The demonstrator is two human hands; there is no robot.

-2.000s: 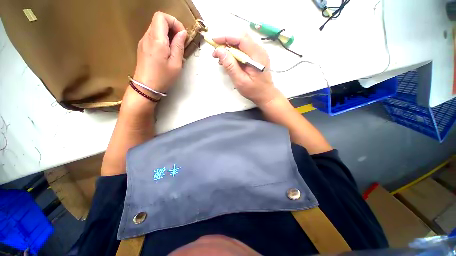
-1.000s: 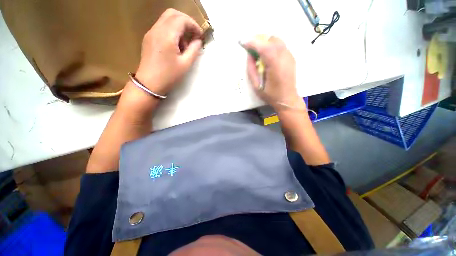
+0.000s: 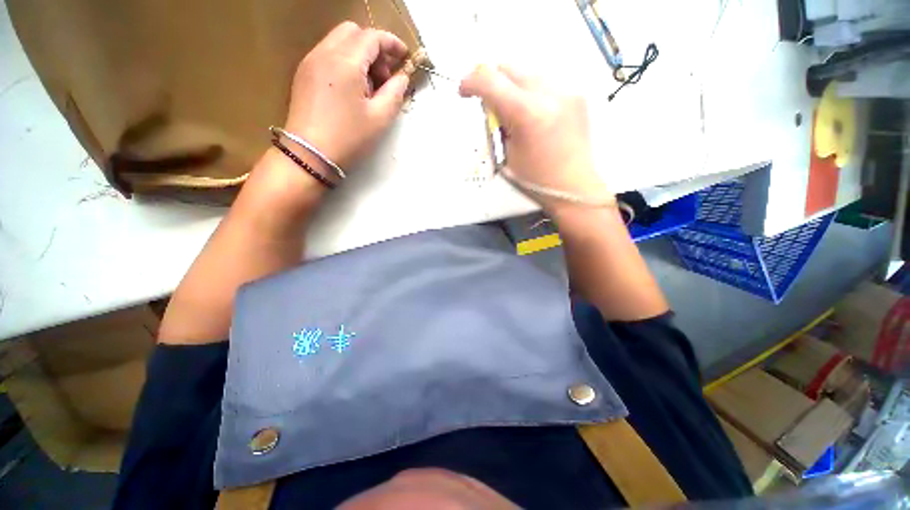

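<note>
The brown bag body [image 3: 200,80] fills the upper left of the view. My left hand [image 3: 349,85] pinches the strap tab [image 3: 417,62] at the bag's corner. My right hand [image 3: 544,129] is just right of it, closed around a cream-yellow pen [image 3: 494,134] with a pale end pointing toward me. A thin metal shaft [image 3: 442,76] runs from my right fingertips to the tab; its handle is hidden in the hand. Whether its tip touches the tab is not clear. A pale cord crosses my right wrist.
Slim grey-blue snips [image 3: 601,38] with a black cord loop [image 3: 639,75] lie on the white table [image 3: 100,259] beyond my right hand. Blue crates [image 3: 743,249] stand below the table's right edge. Cardboard boxes [image 3: 773,398] are on the floor at lower right.
The green-handled tool that lay on the table was picked up by my right hand, which kept the cream-yellow pen. That hand then moved left toward the tab. My left hand stayed at the tab.
</note>
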